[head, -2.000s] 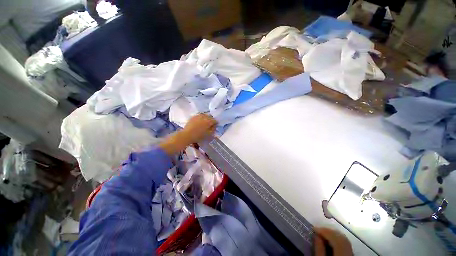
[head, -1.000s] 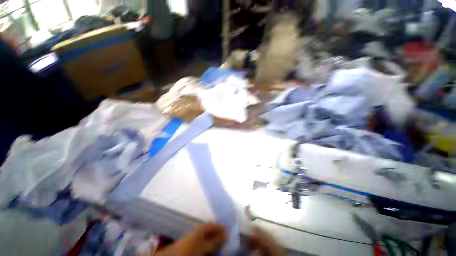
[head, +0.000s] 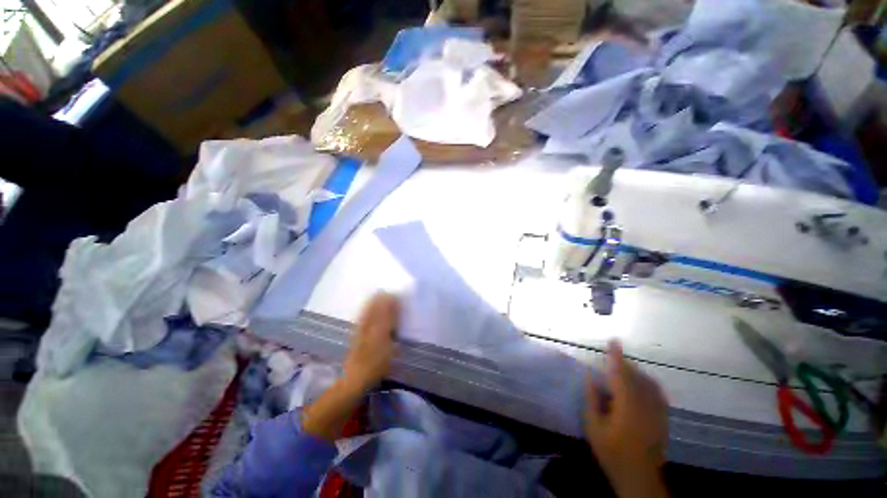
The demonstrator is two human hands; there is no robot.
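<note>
A pale blue fabric strip (head: 452, 297) lies slanting over the white table to its front edge, blurred near the hands. My left hand (head: 374, 340) is at the strip's left side by the table edge; blur hides whether it grips cloth. My right hand (head: 625, 413) is at the strip's right end, finger raised, with the strip's end at the thumb side. A second blue strip (head: 340, 229) lies further left. The white sewing machine (head: 681, 233) stands right of the strips, its presser foot (head: 602, 295) brightly lit.
Open scissors (head: 788, 384) with red and green handles lie at the right. White pieces (head: 126, 282) are heaped at the left, blue cut pieces (head: 681, 107) behind the machine. A brown plastic-wrapped package (head: 365, 131) is at the back. A red scrap basket (head: 199, 443) stands below the table edge.
The view has swung right towards the machine. My left hand has left the waiting strip's end. A strip now lies across the table between my hands, which have moved apart since one second ago.
</note>
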